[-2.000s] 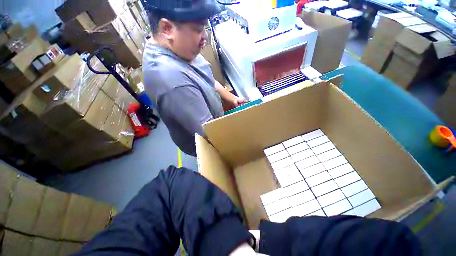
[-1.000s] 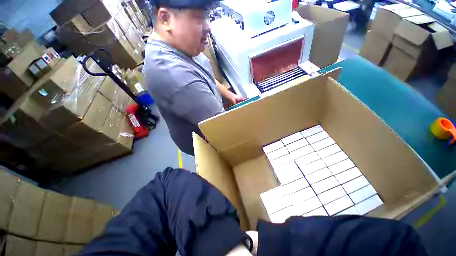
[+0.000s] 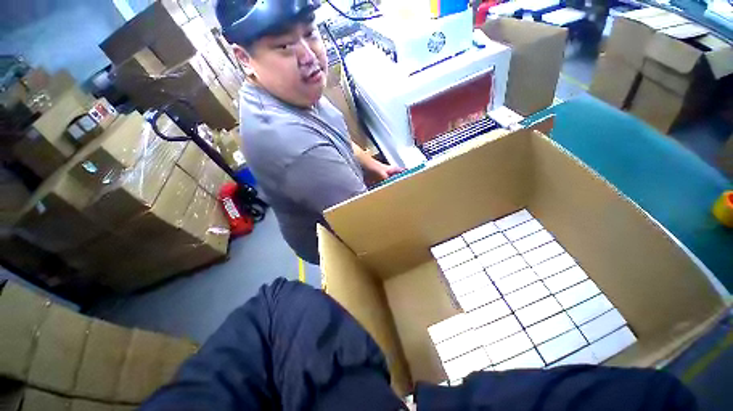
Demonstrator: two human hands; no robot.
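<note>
A large open brown shipping carton (image 3: 643, 233) fills the lower centre and right, its rim tilted in the view. Inside, small white boxes (image 3: 522, 281) lie in a tight grid against the right side. Bare carton floor shows to their left, where the grid has a notch. My two dark sleeves reach in from the bottom edge, the left one over the near left corner, the right one along the near side. Both my hands are hidden behind the sleeves or cut off by the bottom edge, so what they hold cannot be seen.
A person in a grey shirt (image 3: 301, 160) stands beyond the carton, beside a white machine (image 3: 386, 96) with a reddish curtain. A green table (image 3: 635, 152) with an orange-yellow tape dispenser (image 3: 725, 209) is at right. Stacked cartons (image 3: 153, 233) and a red pallet jack (image 3: 235, 210) are at left.
The person beyond the carton has turned their head toward me. The view has shifted slightly, so the carton sits lower and farther right. The skin seen between my sleeves earlier is no longer visible.
</note>
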